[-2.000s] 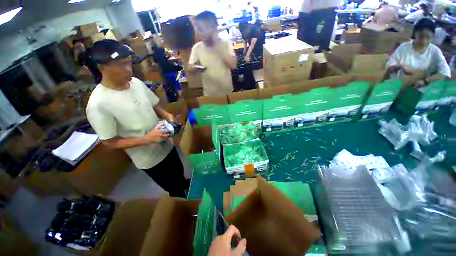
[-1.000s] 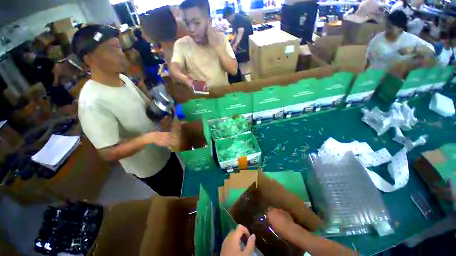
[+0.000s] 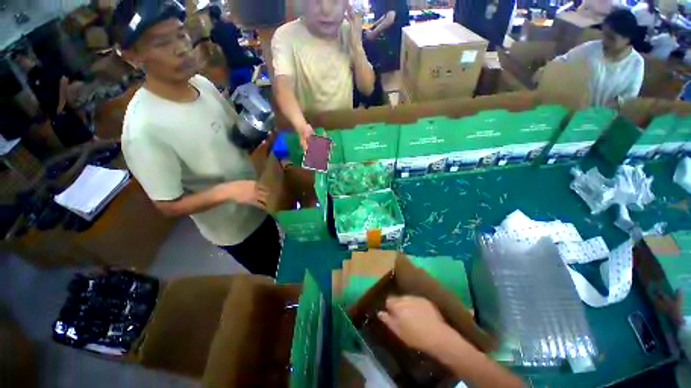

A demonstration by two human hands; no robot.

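My right hand (image 3: 413, 320) reaches from the lower right into an open colour box (image 3: 462, 322) with plain brown inside walls. Its fingers are bent over the box's inside; whether they grip anything cannot be told. My left hand is not in view. Clear, whitish plastic (image 3: 370, 371) shows at the box's near left, by the bottom edge. A ribbed stack of air column bags (image 3: 534, 295) lies right of the box. Flat green blanks (image 3: 443, 276) lie behind the box.
Green trays (image 3: 371, 216) hold small clear packets. A row of green boxes (image 3: 470, 144) lines the far edge. White liner (image 3: 606, 269) curls beside the stack; a dark slab (image 3: 642, 332) lies right. Another open box (image 3: 257, 333) stands left. Two people stand opposite, one holding a phone (image 3: 317, 153).
My left hand has left the view. My right hand remains in the box, its fingers slightly further left. The person opposite now holds the phone out lower over the boxes.
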